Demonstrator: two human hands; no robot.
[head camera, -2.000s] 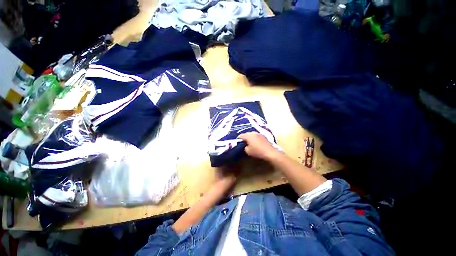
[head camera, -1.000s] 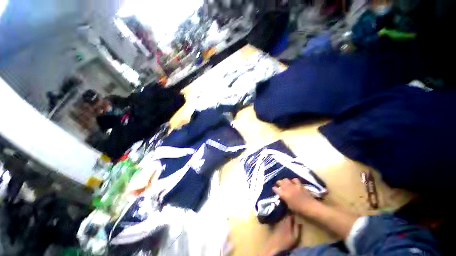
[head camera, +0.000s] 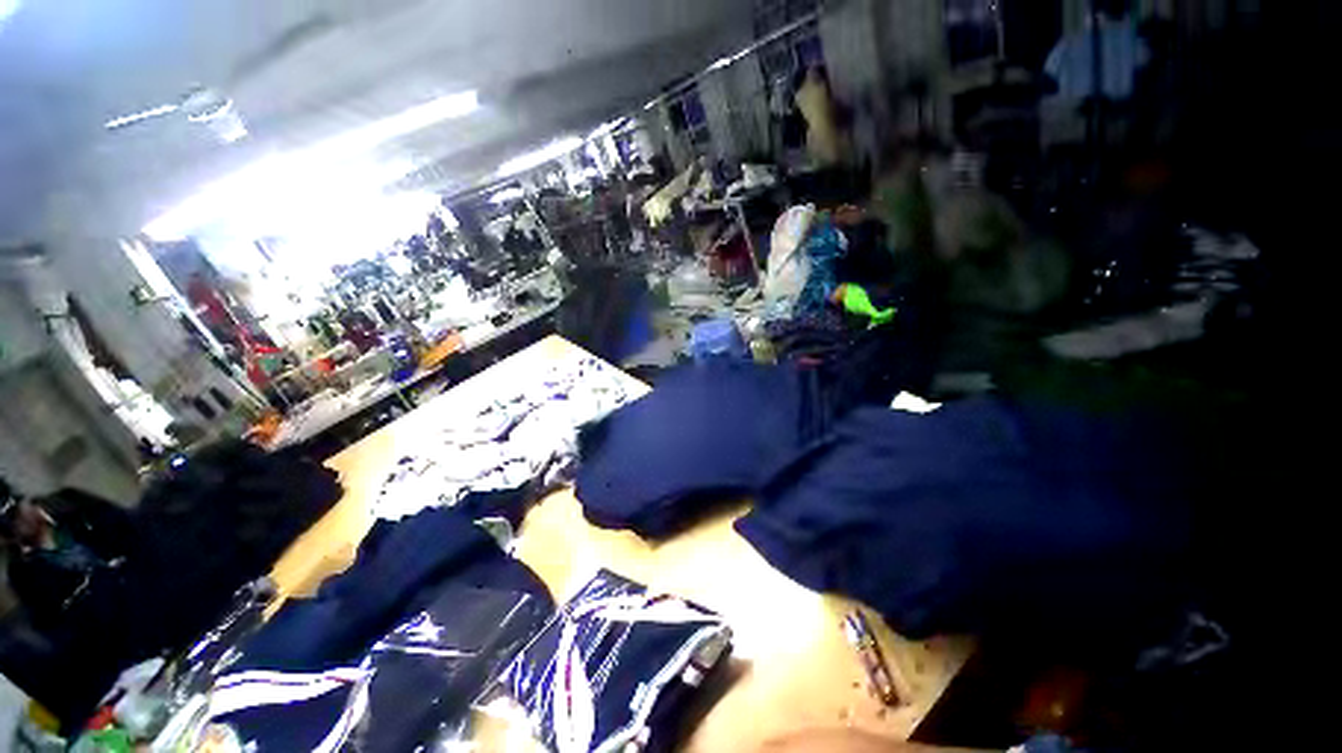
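Observation:
A navy garment with white striped bands (head camera: 626, 665) lies folded in a shiny clear bag near the bottom middle. To its left lies more glossy navy and white clothing (head camera: 427, 643), touching or close to it. Only a strip of my right forearm and a bit of blue sleeve show at the bottom edge. The right hand is cut off below the picture. My left hand is out of the picture.
Navy garment mounds (head camera: 692, 441) (head camera: 942, 508) lie on the pale table's right side. Slim reddish-dark snips (head camera: 871, 658) lie at its right front edge. A grey-white cloth heap (head camera: 501, 434) is at the far end. Dark clothes (head camera: 221, 530) are left; sewing workplaces stand behind.
The view has swung up towards the room, so the table sits lower. Both hands, seen at the folded garment before, have dropped out of the picture.

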